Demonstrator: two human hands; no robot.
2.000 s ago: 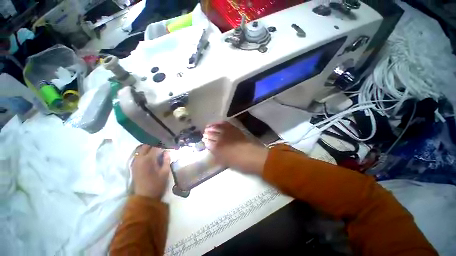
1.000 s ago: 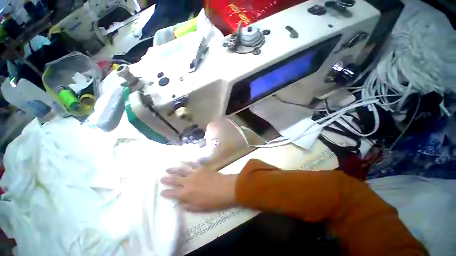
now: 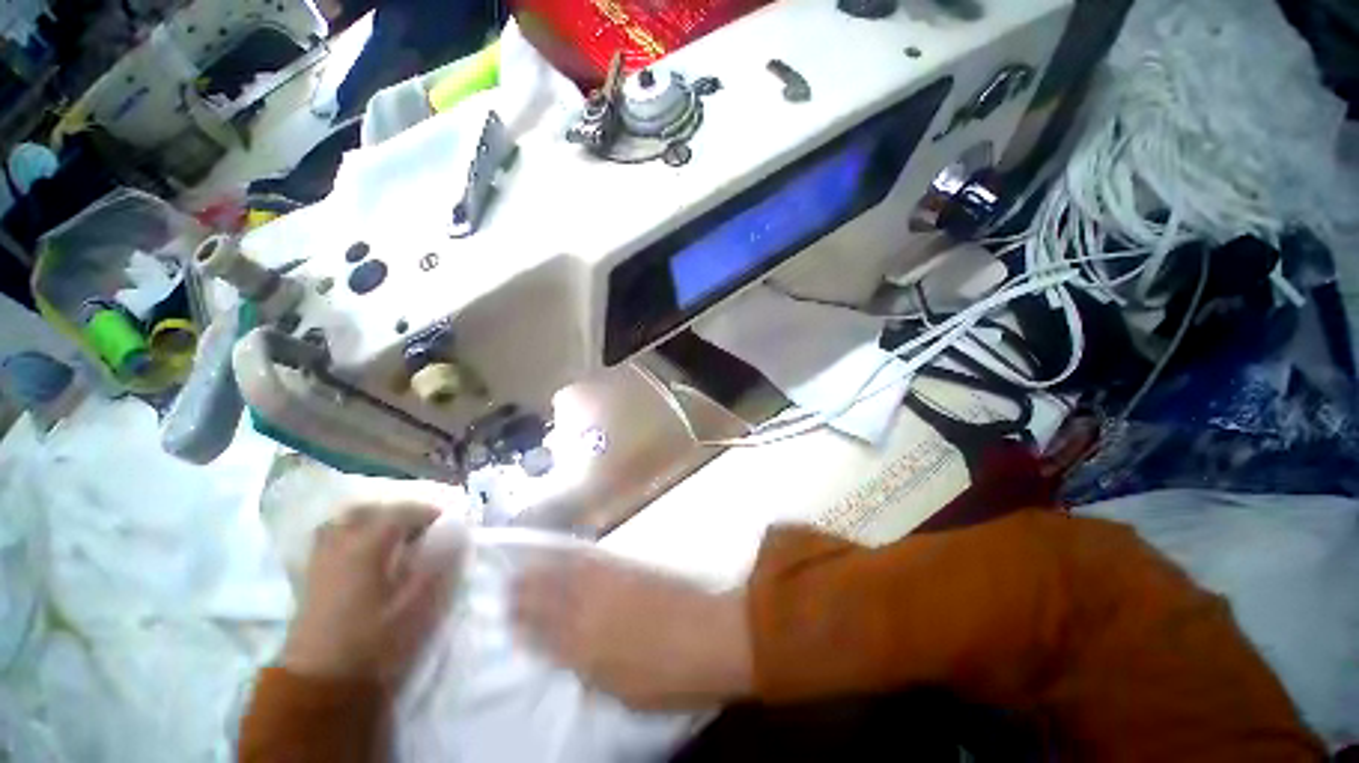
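Observation:
White garment fabric (image 3: 507, 656) lies in front of the needle area of the sewing machine (image 3: 552, 268) and hangs over the table's front edge. My left hand (image 3: 365, 589) is closed on the fabric left of the presser foot (image 3: 499, 462), fingers bent. My right hand (image 3: 634, 626) lies on the fabric to the right, blurred; its fingertips are partly lost in the white cloth. The bright lamp washes out the needle area.
A white elastic bundle (image 3: 1155, 179) hangs at the right, with strands running to the machine bed. Dark straps (image 3: 969, 388) lie below it. White cloth (image 3: 119, 567) is heaped at left. A clear bin (image 3: 60, 276) holds a green thread cone (image 3: 116, 340). A red packet (image 3: 641, 27) is behind.
My left hand, not visible one second ago, now holds fabric left of the foot. The cloth has come toward me, and my right hand sits lower. The view has shifted.

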